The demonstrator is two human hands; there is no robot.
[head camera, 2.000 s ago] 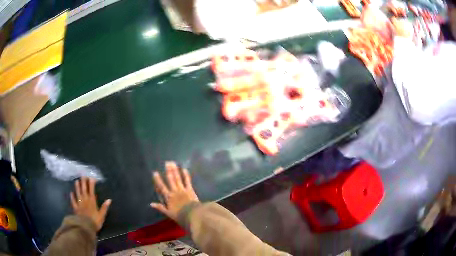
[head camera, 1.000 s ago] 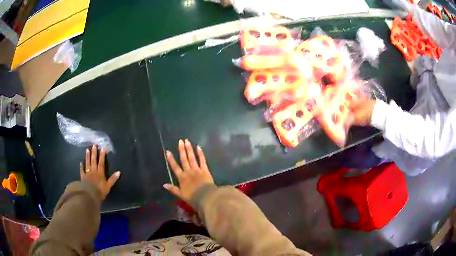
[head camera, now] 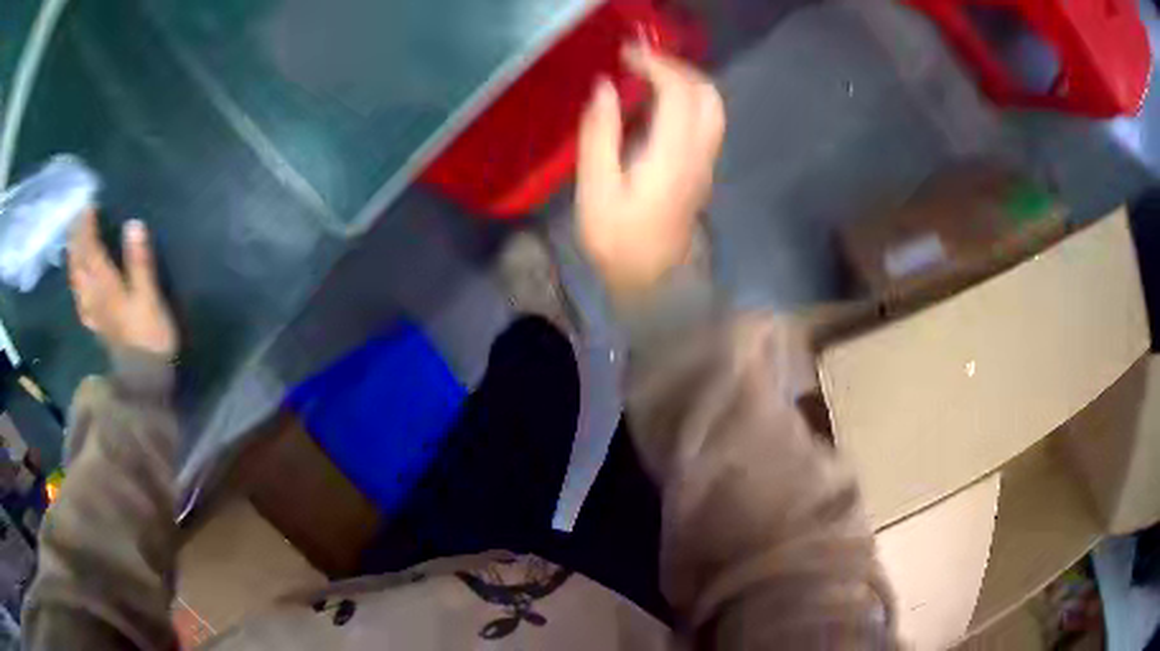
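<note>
My left hand (head camera: 117, 286) is at the left over the green bench top (head camera: 274, 76), fingers apart, next to a crumpled clear poly film (head camera: 48, 219). It holds nothing that I can see. My right hand (head camera: 645, 172) is raised beyond the bench's front edge, above the floor, with thumb and fingers apart. It is blurred and looks empty. A red plastic stool (head camera: 509, 140) is behind and left of my right hand, partly under the bench edge.
Open cardboard cartons (head camera: 986, 369) stand at the right. A closed brown box (head camera: 948, 235) is on the floor behind them. Another red stool (head camera: 1062, 51) is at the top right. A blue bin or box (head camera: 382, 413) and brown cardboard (head camera: 248, 566) are below the bench.
The view has turned down and to the right, so the orange parts and the co-worker are out of view. My right hand has lifted off the bench and moved past its edge.
</note>
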